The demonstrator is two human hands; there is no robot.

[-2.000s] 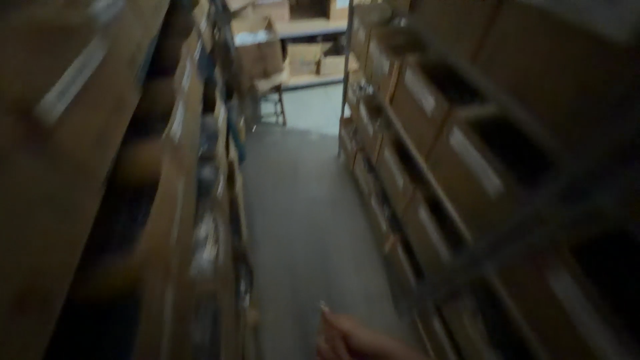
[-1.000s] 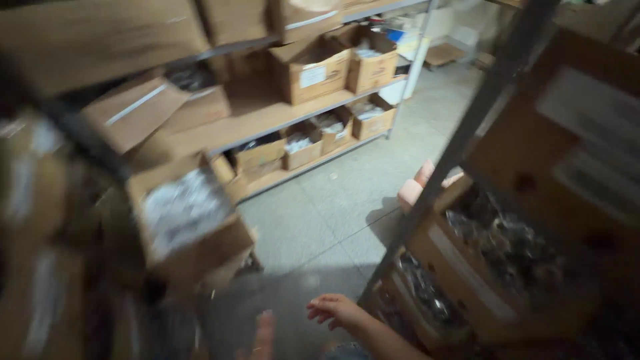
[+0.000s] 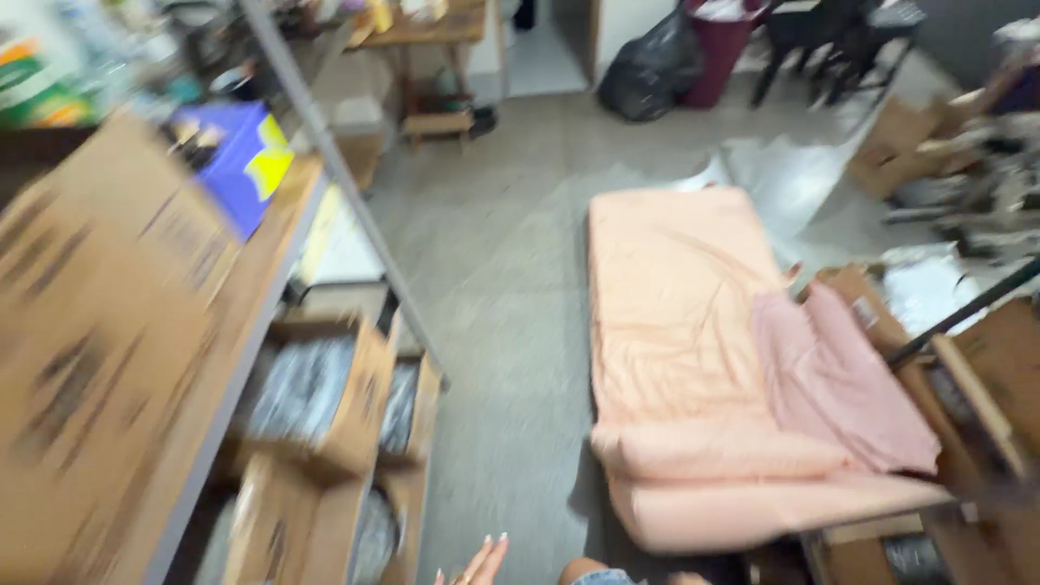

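Observation:
My left hand (image 3: 478,562) reaches in at the bottom edge, over the grey floor. Its fingers are stretched out, a ring shows on one, and nothing is seen in it; the palm is cut off. A small patch of skin sits at the bottom edge to the right of a knee and denim cloth; whether it is my right hand is unclear. Ahead on the right lies a long pad or mattress with a peach cover (image 3: 682,325), a pink cloth (image 3: 845,374) over its right side. Left of my hand are open cardboard boxes (image 3: 349,406) with plastic-wrapped contents.
A metal-edged shelf (image 3: 236,390) holding cardboard and a blue-and-yellow box (image 3: 236,166) runs along the left. Its slanted post (image 3: 349,187) borders the floor aisle (image 3: 496,325). Farther off are a wooden table (image 3: 439,28), a black bag (image 3: 650,69) and a maroon bin (image 3: 715,57). Boxes crowd the right.
The view has moved from between shelf rows out to a wider floor area. The peach-covered pad, only partly seen a second ago, now shows at length. My right hand, plain then, is no longer clearly seen.

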